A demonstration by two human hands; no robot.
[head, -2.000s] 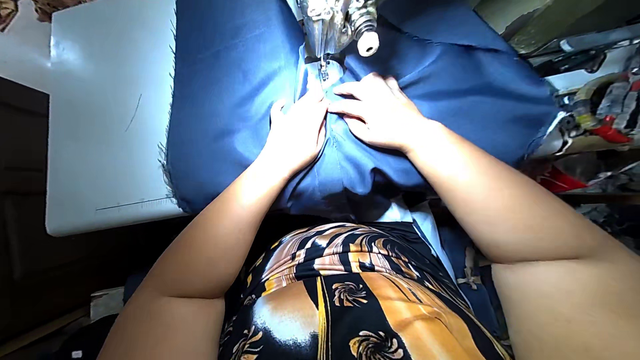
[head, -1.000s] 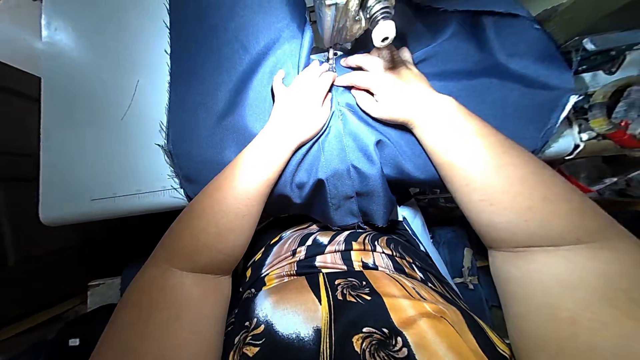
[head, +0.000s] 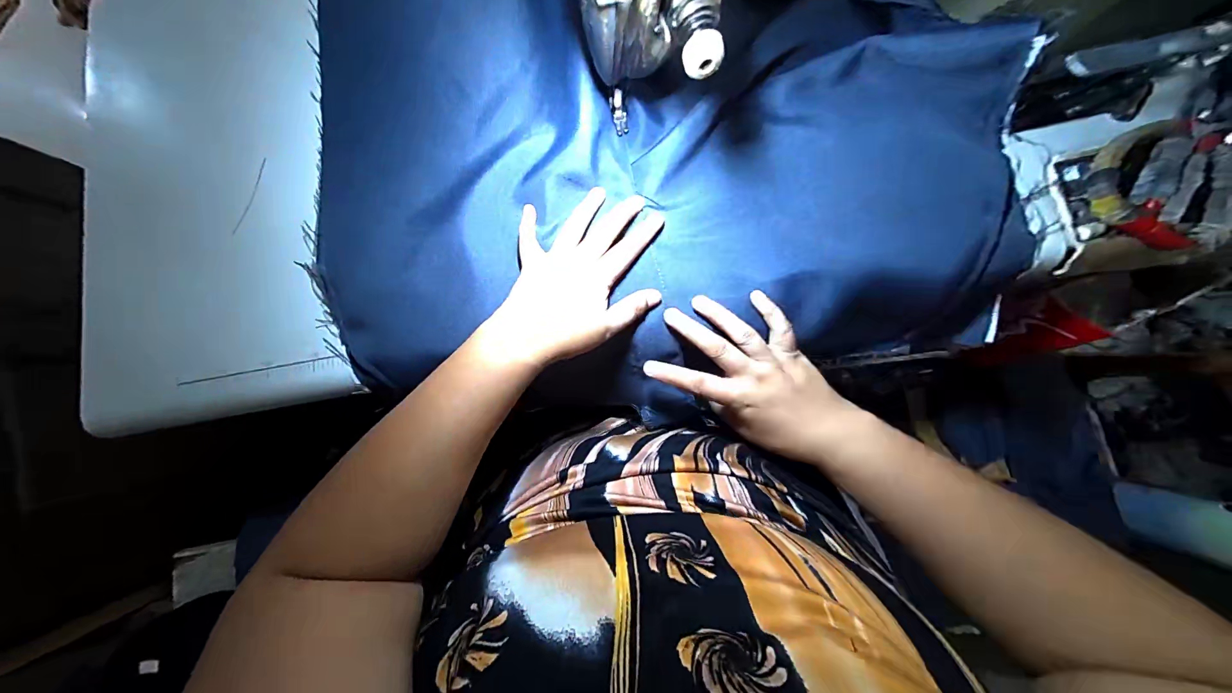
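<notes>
Navy blue fabric with a frayed left edge lies spread under the head of a sewing machine. The presser foot is over the cloth, and a stitched seam line runs from it toward me. My left hand rests flat on the fabric with fingers spread, just left of the seam. Lower and to the right, my right hand lies on the cloth near its front edge, fingers apart. Neither hand holds anything.
The pale machine table extends on the left, with marked lines on it. At the right are a red item and a cluttered shelf with cords and rolls. My patterned garment is close to the table's front edge.
Both hands have moved away from the presser foot toward me and now lie open on the fabric. The cloth in front of the machine, bunched before, is spread flatter.
</notes>
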